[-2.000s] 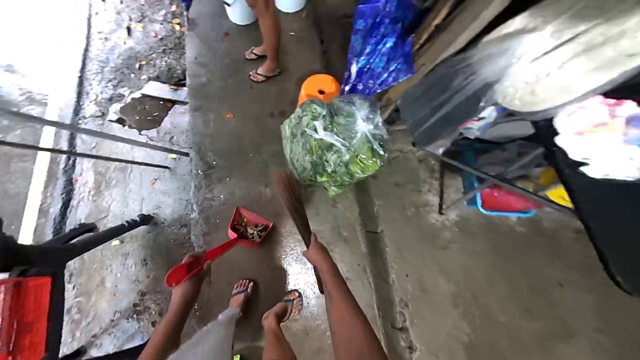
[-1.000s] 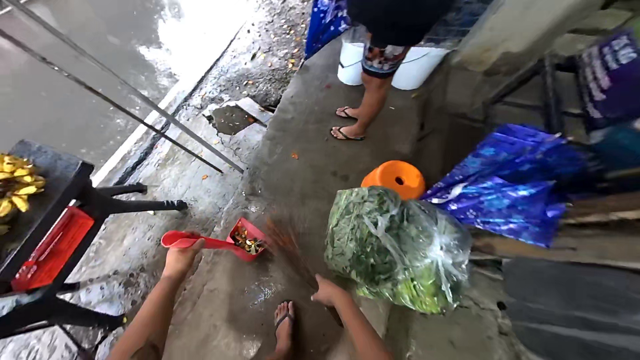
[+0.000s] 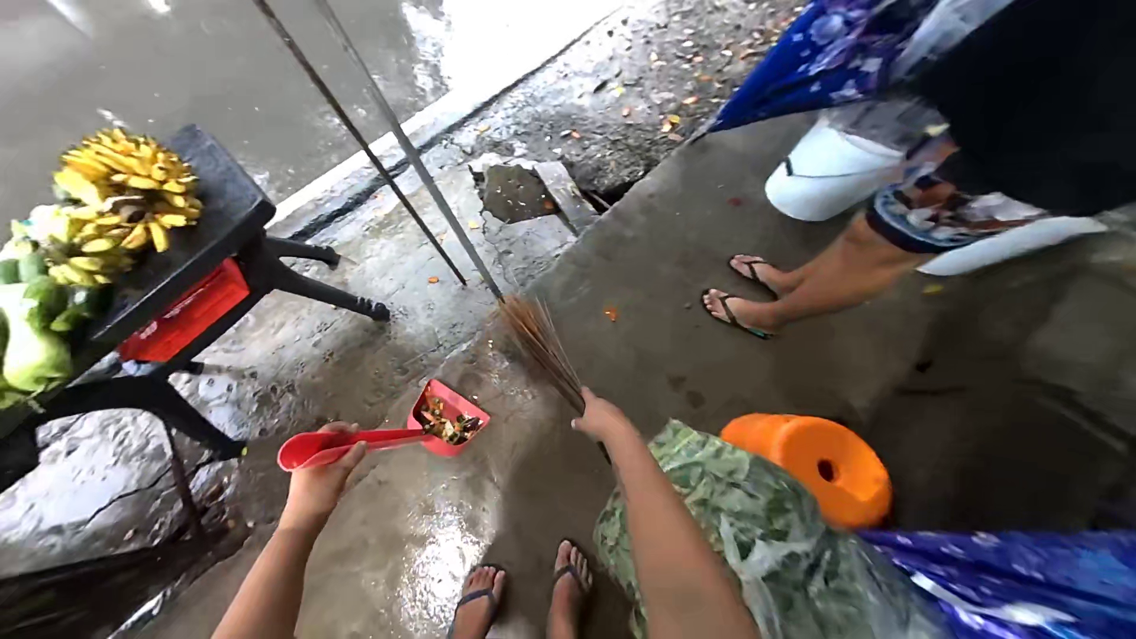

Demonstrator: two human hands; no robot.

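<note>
My left hand [image 3: 330, 466] is closed around the handle of a red plastic dustpan [image 3: 441, 446], whose scoop holds leaf litter and debris. In my right hand [image 3: 603, 417] is a stick broom [image 3: 543, 351]; its bristles point up and left, away from me, over the wet concrete beyond the scoop and to its right. Just right of my right forearm stands a clear plastic bag of leafy greens [image 3: 710, 497], partly hidden by that arm. My feet in flip-flops show at the bottom.
A black table [image 3: 232, 209] with bananas [image 3: 124, 200] and green vegetables is at the left. Two metal poles [image 3: 417, 160] slant down near a broken hole in the concrete [image 3: 516, 193]. An orange stool [image 3: 812, 461] stands beside the greens. Another person stands at the upper right by white buckets [image 3: 830, 173].
The view has swung strongly, bringing the table of bananas in at the left. The broom's bristles have moved out past the dustpan toward the poles. Both hands keep their holds.
</note>
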